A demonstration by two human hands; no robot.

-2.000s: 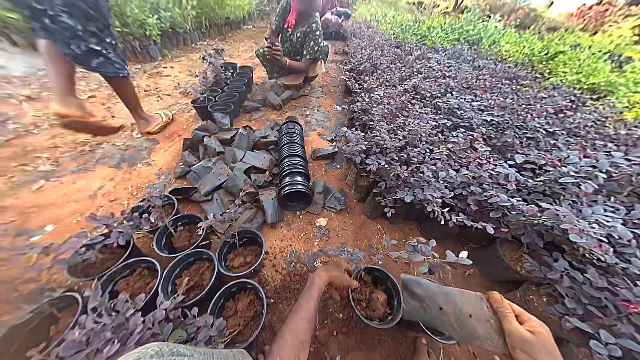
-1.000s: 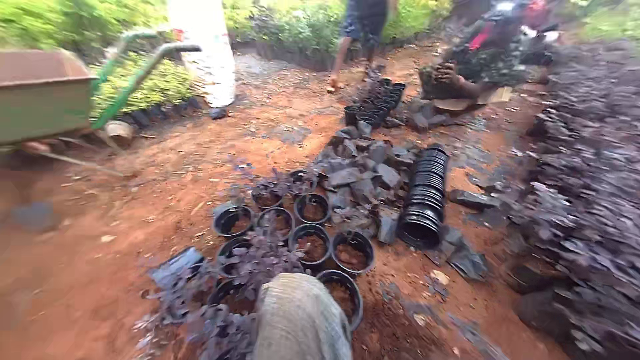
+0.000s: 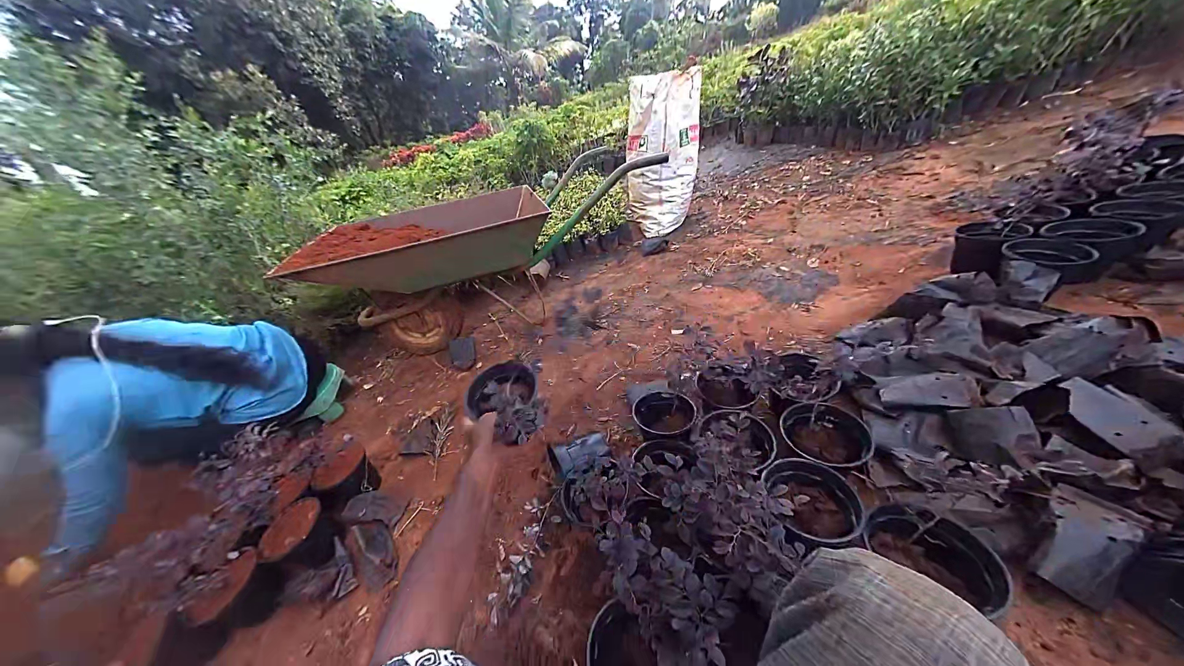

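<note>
My left hand [image 3: 483, 427] reaches forward and grips the near rim of a black plastic pot [image 3: 500, 389] that holds a small purple-leaved plant [image 3: 518, 418]. Below and to the right of it stand several black pots of soil [image 3: 826, 435], some with purple-leaved seedlings [image 3: 689, 546] leaning over them. An empty-looking black pot or sleeve [image 3: 579, 455] lies tilted at their left edge. My right hand is out of view. My knee in grey cloth [image 3: 888, 615] covers part of the nearest pots.
A person in blue [image 3: 185, 375] bends at the left beside soil-filled pots [image 3: 294, 529]. Ahead stands a wheelbarrow of red soil [image 3: 435, 245], with a white sack [image 3: 664, 148] beyond its handles. Torn black plastic sleeves [image 3: 1008, 416] are heaped at the right, near more black pots [image 3: 1073, 245].
The view has swung far left, bringing in the person in blue. Two seconds ago both hands were at a pot and a dark sleeve; now my left hand is at another pot and my right is unseen.
</note>
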